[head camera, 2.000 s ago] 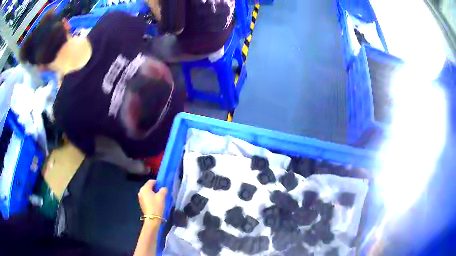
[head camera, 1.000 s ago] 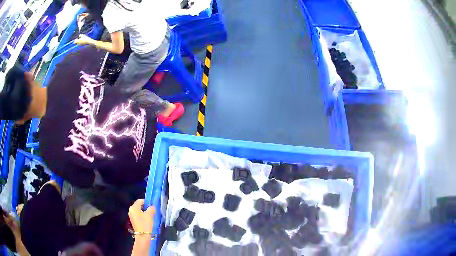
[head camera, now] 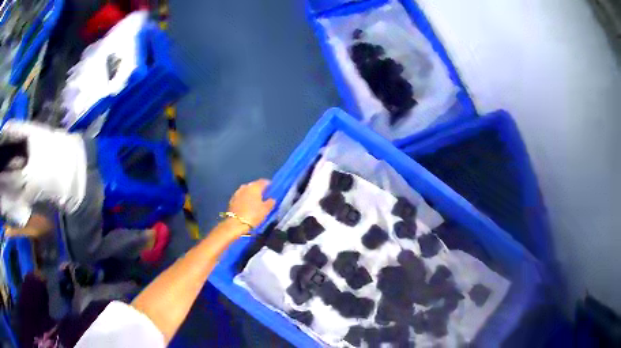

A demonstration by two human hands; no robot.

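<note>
A blue plastic crate (head camera: 436, 180) is held in front of me, turned at a slant. Its white liner sheet (head camera: 355, 151) is wrinkled. Black moulded parts (head camera: 374, 236) lie loose on the sheet, spread out at the far left and heaped towards the right. My left hand (head camera: 252, 206) is bare, with a bracelet at the wrist, and grips the crate's left rim. The fingers are partly hidden over the rim. My right hand is not in view. The crate's near right part is blurred.
A lined crate (head camera: 436, 102) with a heap of black parts stands beyond, beside a dark-looking blue crate (head camera: 500, 153) partly under mine. Left are a blue stool (head camera: 139, 194), stacked crates (head camera: 151, 81), a person in a white top (head camera: 51, 163) and yellow-black floor tape (head camera: 178, 163). A white wall curves along the right.
The view has moved forward and turned. The held crate has swung to a slant over the crates on the right. The person in the black shirt has mostly left view; my left forearm shows more.
</note>
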